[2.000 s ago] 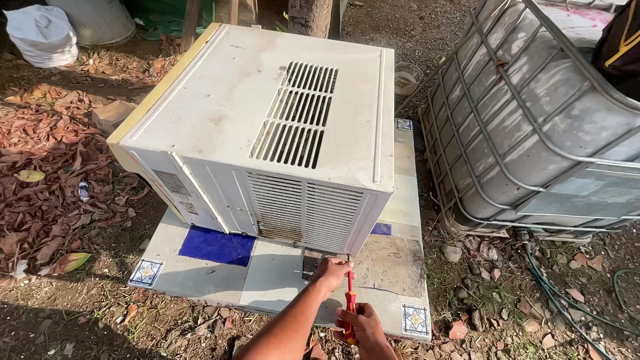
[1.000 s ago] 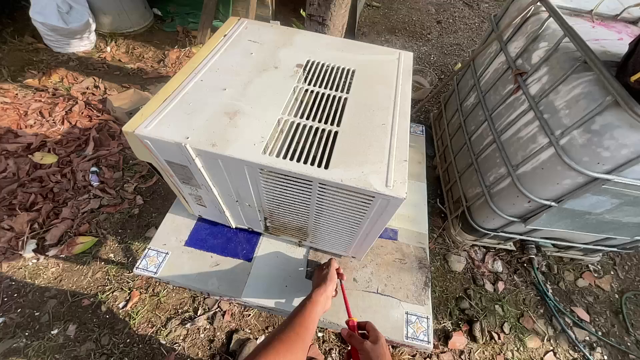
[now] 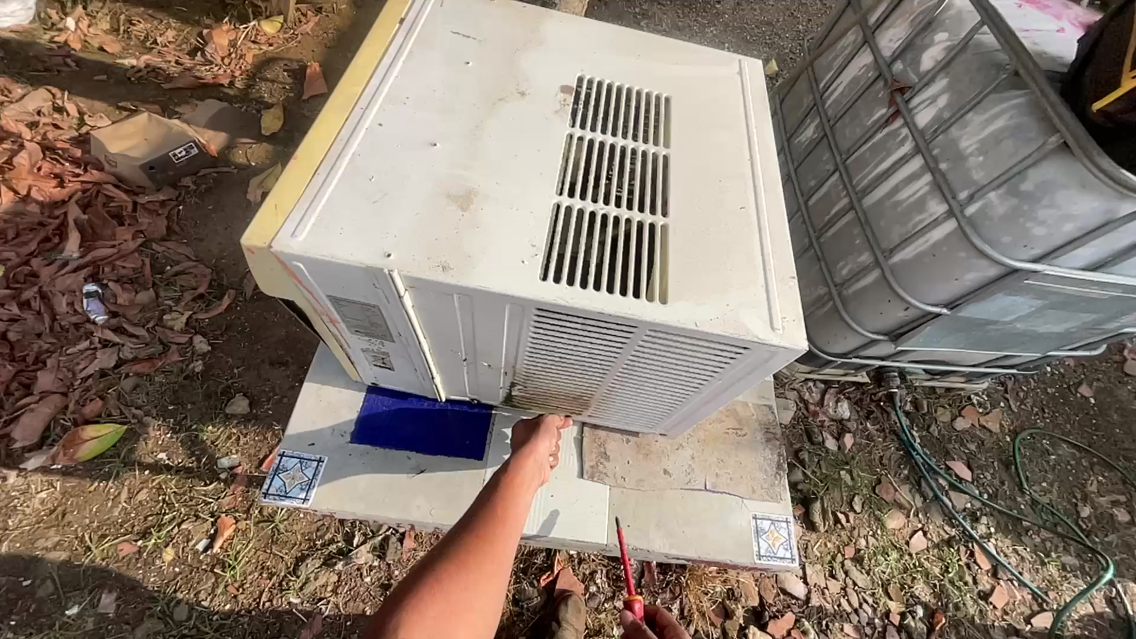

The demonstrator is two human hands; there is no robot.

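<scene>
A window air conditioner (image 3: pixel 461 195) with a white metal casing and slotted vents sits on a tiled slab (image 3: pixel 550 506). My left hand (image 3: pixel 539 444) is at the lower edge of its louvered side, fingers bent together against the casing; whether it pinches something small is hidden. At the bottom of the view, my right hand (image 3: pixel 655 624) holds a red insulated screwdriver (image 3: pixel 626 559) by its handle, the tip pointing up and away from the casing. The right hand is partly cut off by the frame edge.
A caged plastic tank (image 3: pixel 932 177) stands at the right, with a green hose (image 3: pixel 958 497) on the stony ground beside it. Dry leaves (image 3: pixel 80 266) and a cardboard piece (image 3: pixel 151 146) lie at the left. A shoe (image 3: pixel 568 614) shows below the slab.
My left hand has moved left along the casing's lower edge. My right hand has drawn the screwdriver back from beside the left hand, where it was two seconds ago. The view is closer.
</scene>
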